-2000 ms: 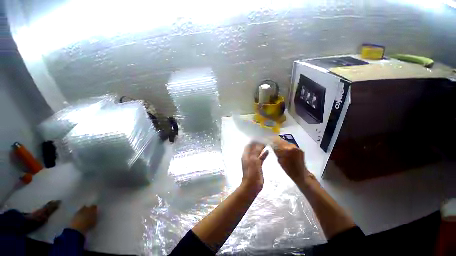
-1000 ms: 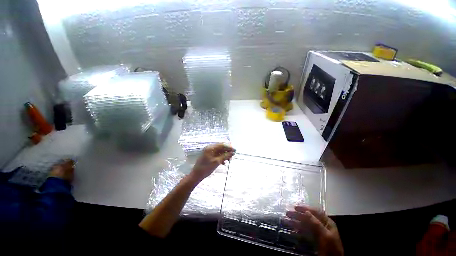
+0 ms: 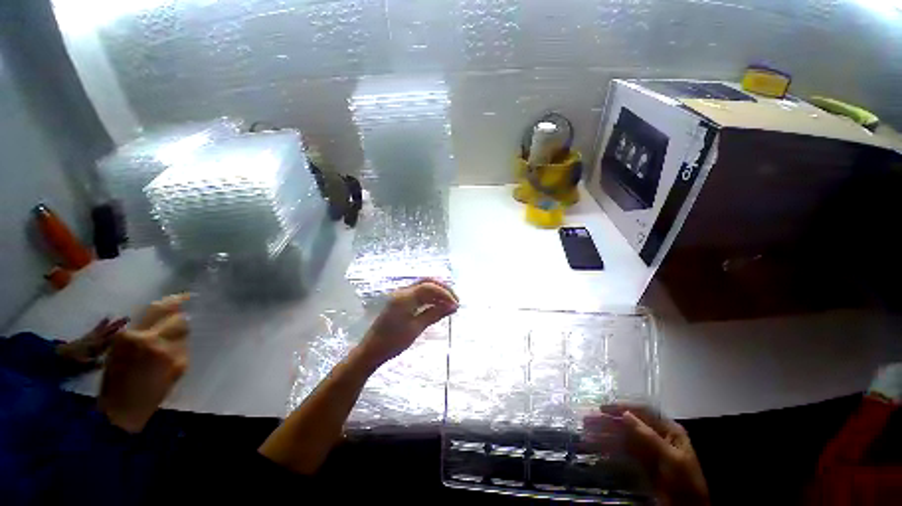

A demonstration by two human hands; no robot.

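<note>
A clear compartment tray (image 3: 549, 395) is held tilted over the front edge of the table, its grid of pockets showing. My left hand (image 3: 410, 314) pinches its upper left corner. My right hand (image 3: 653, 450) is at its lower right part, seen partly through the clear plastic, with the fingers on the tray. Crinkled plastic film (image 3: 381, 380) lies flat on the table to the left of the tray and partly behind it.
Tray stacks stand at the left (image 3: 232, 198) and back centre (image 3: 401, 188). A yellow holder (image 3: 547, 173), phone (image 3: 581, 248) and printed carton (image 3: 682, 183) are behind and right. Another person's hands (image 3: 146, 366) are at left; a red sleeve (image 3: 856, 450) is at right.
Two seconds ago my hands were close together near mid-table. They moved apart and now hold the tray nearer me. Since one second ago the tray has turned slightly; the neighbour's hand has risen.
</note>
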